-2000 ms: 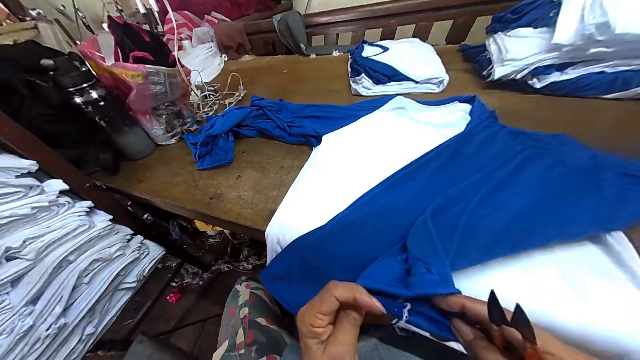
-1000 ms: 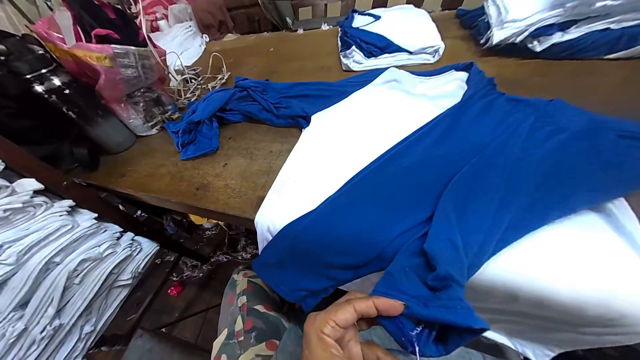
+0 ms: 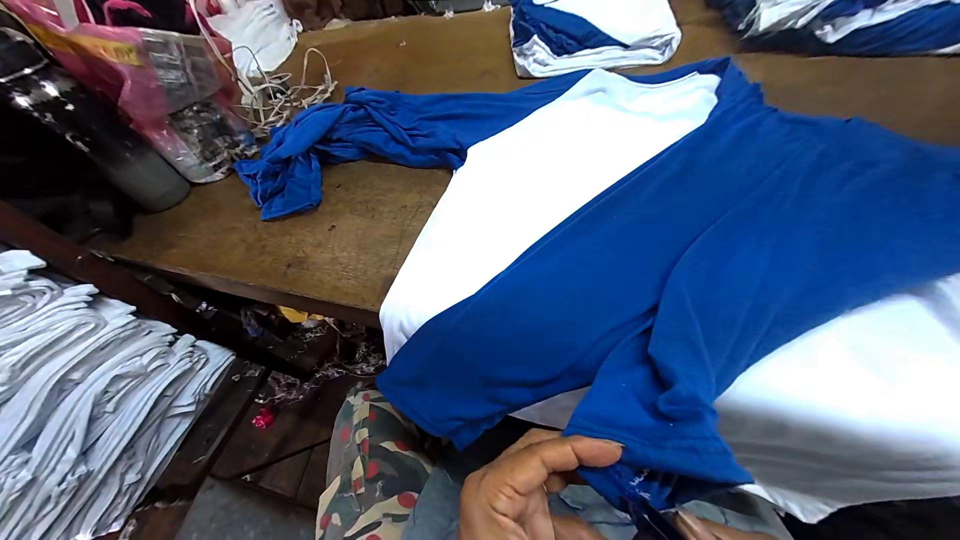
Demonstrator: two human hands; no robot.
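A blue and white long-sleeved shirt (image 3: 637, 247) lies spread over the wooden table, its near end hanging over the edge toward my lap. My left hand (image 3: 525, 487) pinches the hem of a blue sleeve (image 3: 660, 427) between thumb and fingers. Loose white thread shows at the cuff, just right of my fingertips. At the bottom edge, partly cut off, my right hand (image 3: 709, 527) is around dark-bladed thread snips (image 3: 651, 517), whose blades are at the cuff's underside. The other sleeve (image 3: 360, 139) lies bunched on the table at the left.
A folded shirt (image 3: 600, 34) and a pile of blue and white garments (image 3: 862, 26) lie at the back. At left are a dark bottle (image 3: 90, 127), a pink plastic bag (image 3: 142, 82) and tangled white cord (image 3: 285, 94). Stacked white cloth (image 3: 97, 405) stands below the table edge (image 3: 247, 292).
The snips, earlier upright in my right hand at the lower right, are now low against the cuff. The held sleeve end has turned and spread to the right of my left fingers.
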